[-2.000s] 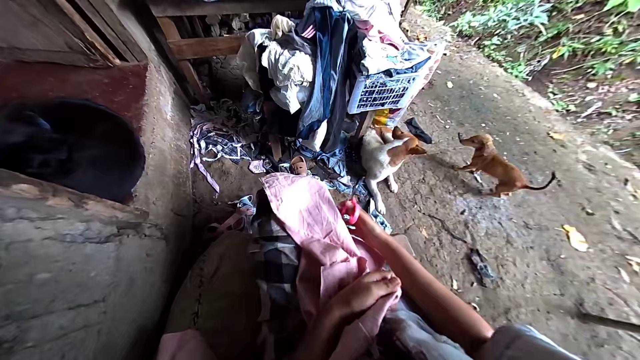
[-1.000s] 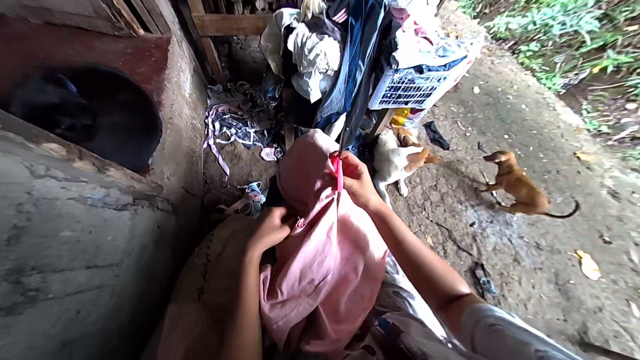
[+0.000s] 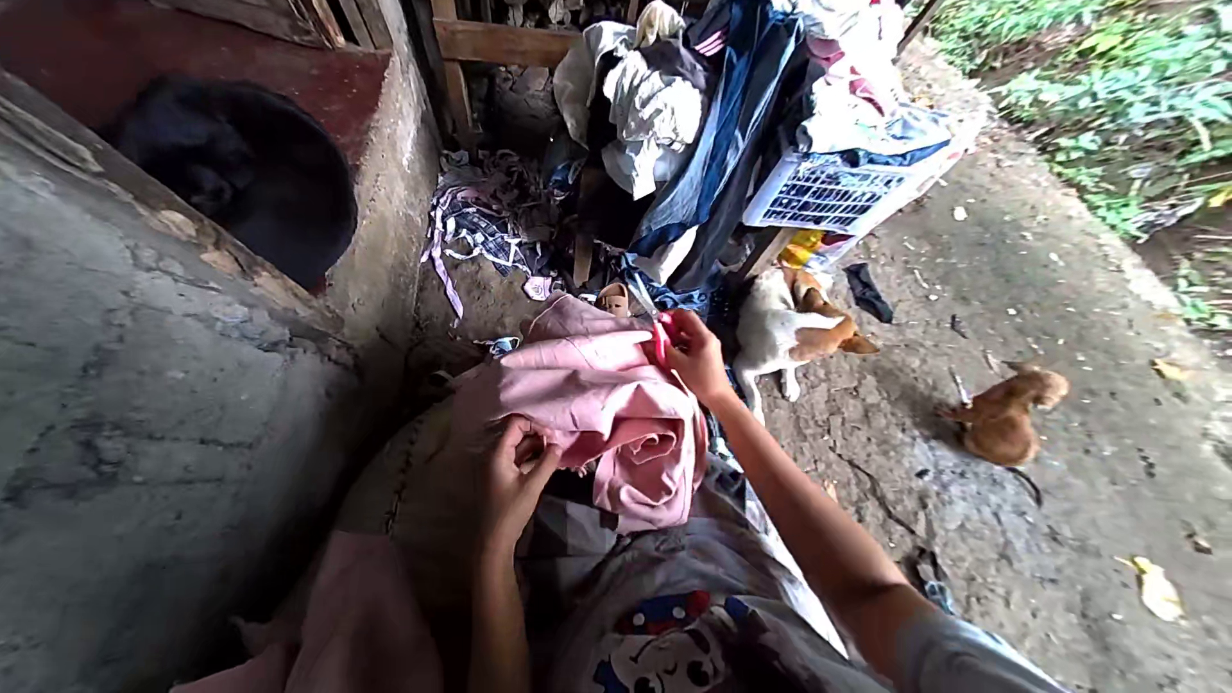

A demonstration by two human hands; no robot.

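Note:
A crumpled piece of pink cloth point(image 3: 597, 375) lies over my lap, bunched in folds toward its lower right. My left hand point(image 3: 520, 472) pinches the near left edge of this cloth between thumb and fingers. At the cloth's far right side, my right hand point(image 3: 695, 354) holds scissors with red handles point(image 3: 661, 339); their metal blades point up and away from me. More pink cloth point(image 3: 361, 616) hangs at the lower left, beside my left forearm.
Fabric scraps point(image 3: 491, 226) litter the ground ahead. Clothes hang beside a white plastic basket point(image 3: 837, 192) heaped with garments. A white and brown dog point(image 3: 784, 332) lies near my right arm; a small brown dog point(image 3: 1006, 414) is farther right. A concrete wall point(image 3: 164, 414) and black basin point(image 3: 279, 183) are left.
The pink cloth, raised between my hands one second ago, now lies lower and spread out. My left hand has moved to its near edge. The small brown dog has turned and curled its body.

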